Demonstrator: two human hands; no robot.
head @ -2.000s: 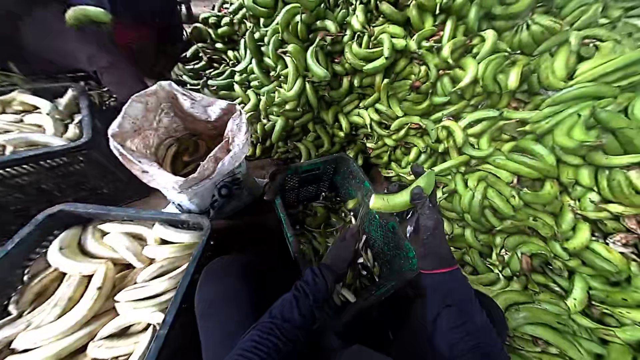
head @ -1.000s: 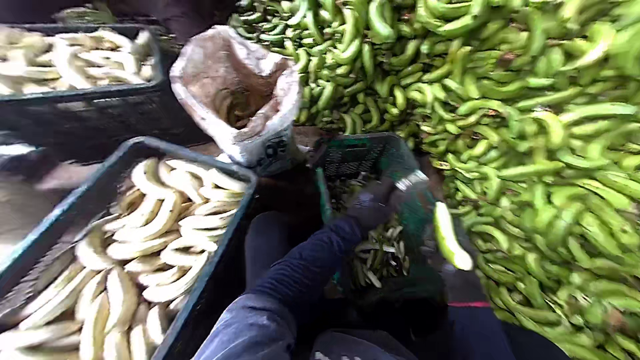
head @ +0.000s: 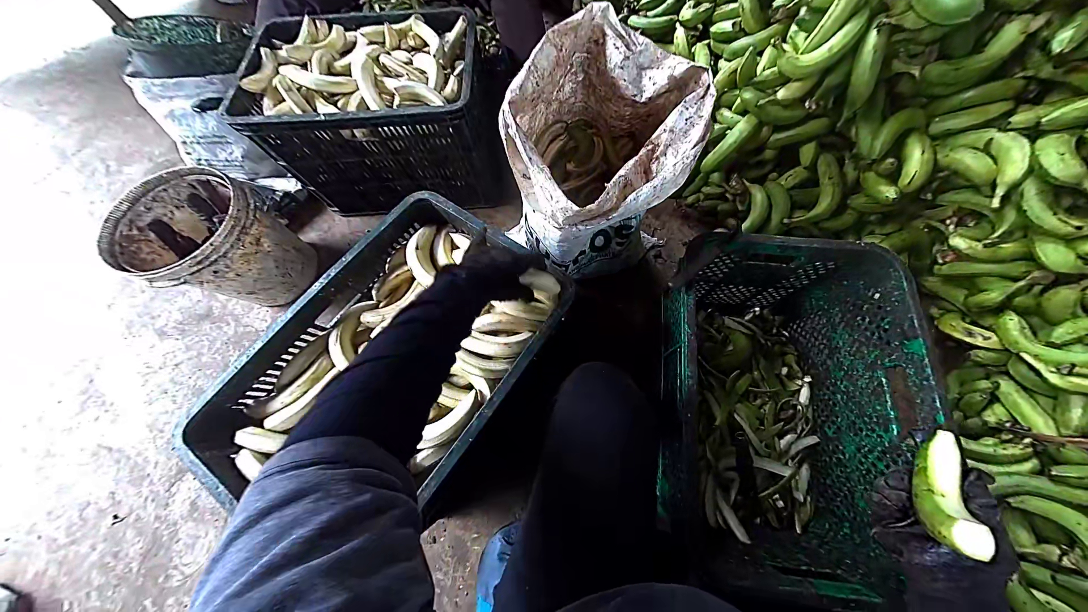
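Note:
My left hand (head: 493, 270), in a dark glove, reaches over the dark crate (head: 189, 442) of peeled plantains. Its fingers are at a peeled plantain (head: 541, 284) near the crate's right corner; whether they grip it is hidden. At the lower right, my right hand (head: 935, 531), also gloved, holds a partly peeled green plantain (head: 945, 493) with pale flesh showing. That hand is by the right side of a green crate (head: 858, 340), where strips of peel (head: 765, 425) lie. Unpeeled green plantains (head: 1011, 272) are heaped on the right.
An open white sack (head: 680, 161) stands between the crates with more pieces inside. Behind at left are a second crate (head: 365, 161) of peeled plantains, a dirty bucket (head: 255, 263) and a dark container (head: 178, 55) on a pale sack. My knee (head: 603, 408) is between the near crates.
My left hand has moved from the green crate to the crate of peeled plantains on the left. My right hand still holds a plantain, now with more pale flesh showing. The view has swung left.

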